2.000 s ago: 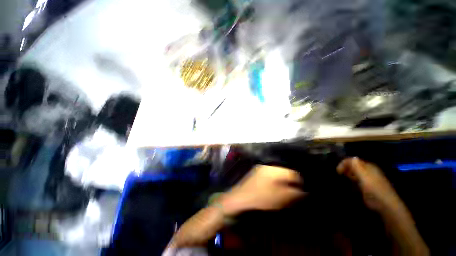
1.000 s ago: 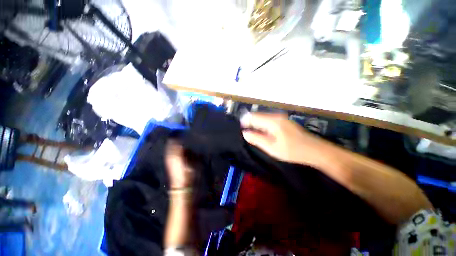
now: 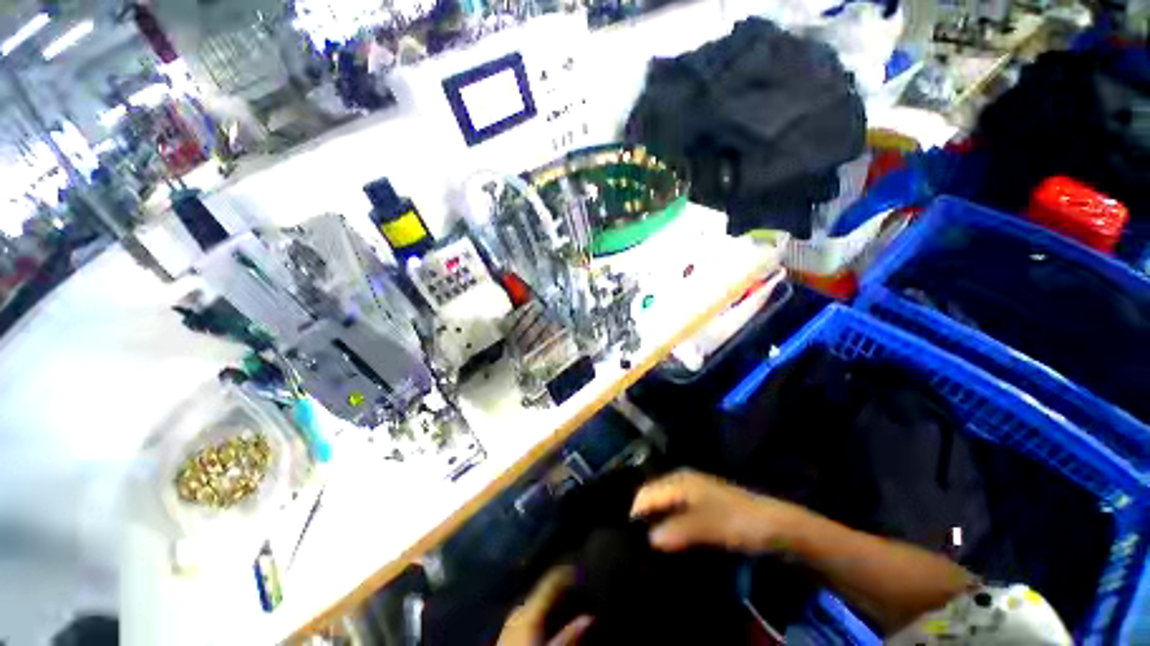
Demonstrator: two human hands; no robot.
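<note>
A black garment [image 3: 618,562] lies bunched over my lap below the table edge. My right hand [image 3: 694,511] grips its upper part, with fingers curled into the dark cloth. My left hand [image 3: 549,612] is at the bottom edge of the picture, partly cut off, with fingers bent at the cloth; its hold cannot be made out. The button sewing machine [image 3: 360,366] stands on the white table, its needle area at the wooden edge, away from my hands.
Blue crates [image 3: 839,331] with black garments stand at right. A bag of gold buttons [image 3: 225,469] and a thin dark tool [image 3: 305,528] lie at left. The green-rimmed bowl feeder [image 3: 637,227], keypad [image 3: 452,280] and touch screen [image 3: 489,99] are behind. Dark cloth [image 3: 757,120] is piled beyond.
The view has swung right, from the left crate to the machine and right-hand crates. My hands have moved from the left crate to the cloth on my lap.
</note>
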